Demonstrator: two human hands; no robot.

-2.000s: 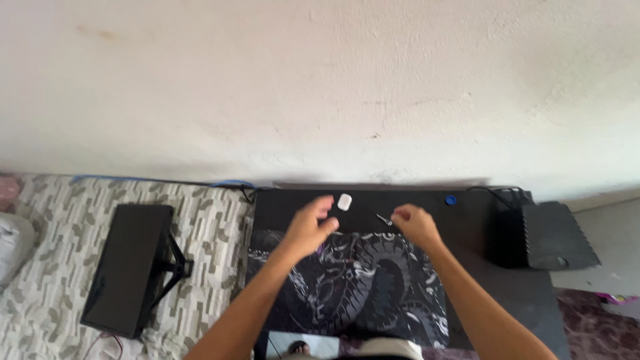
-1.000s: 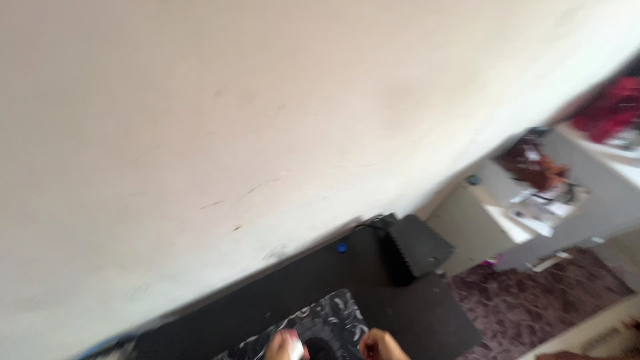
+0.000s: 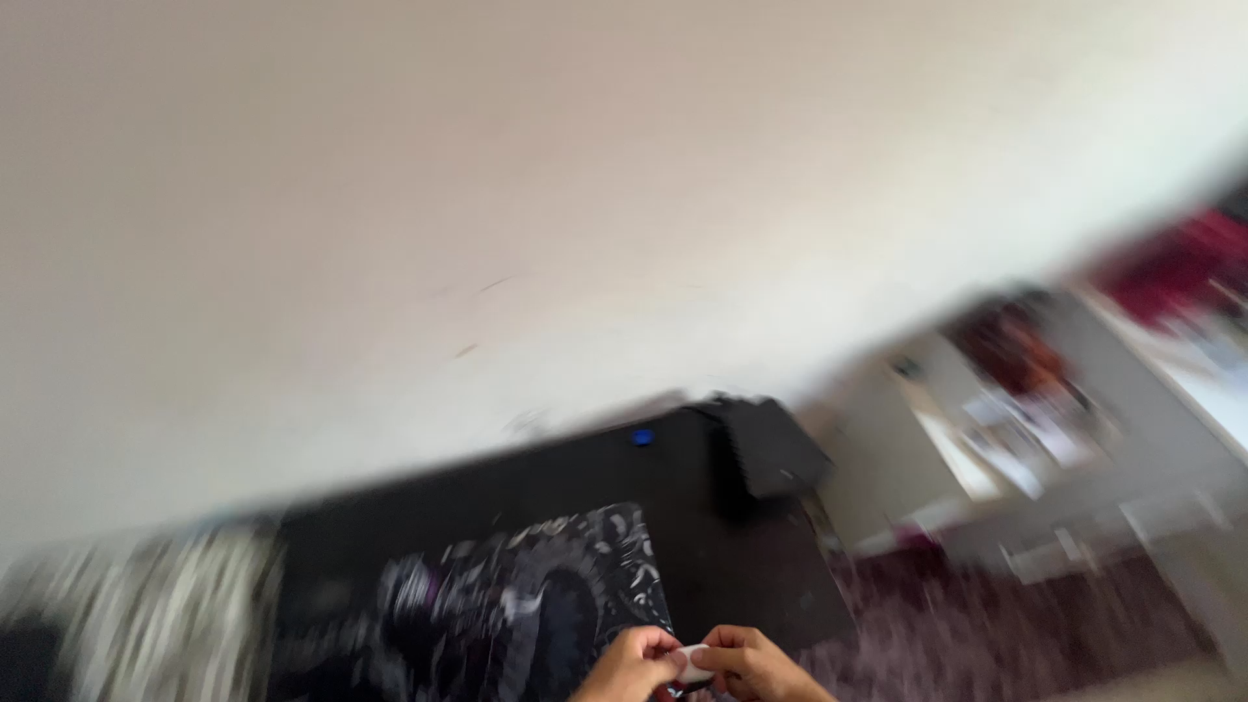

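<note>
At the bottom edge of the head view, my left hand (image 3: 642,661) and my right hand (image 3: 746,663) meet fingertip to fingertip. Between them they pinch a small white rounded case (image 3: 693,665). Something dark shows just under the case, too blurred to name. Both hands are above the right edge of a black patterned mat (image 3: 546,585), which lies on a black table (image 3: 751,575). A small blue round object (image 3: 643,437) rests near the table's back edge.
A black box-shaped device (image 3: 775,448) stands at the table's back right corner, against the wall (image 3: 487,244). Shelves holding assorted items (image 3: 1024,409) are at the right, above a purplish patterned floor (image 3: 1014,624). A patterned surface (image 3: 166,604) lies at the left.
Two seconds ago my hands were apart, with the white case on the table near my left hand; now both hands hold it together. The view has swung strongly to the right.
</note>
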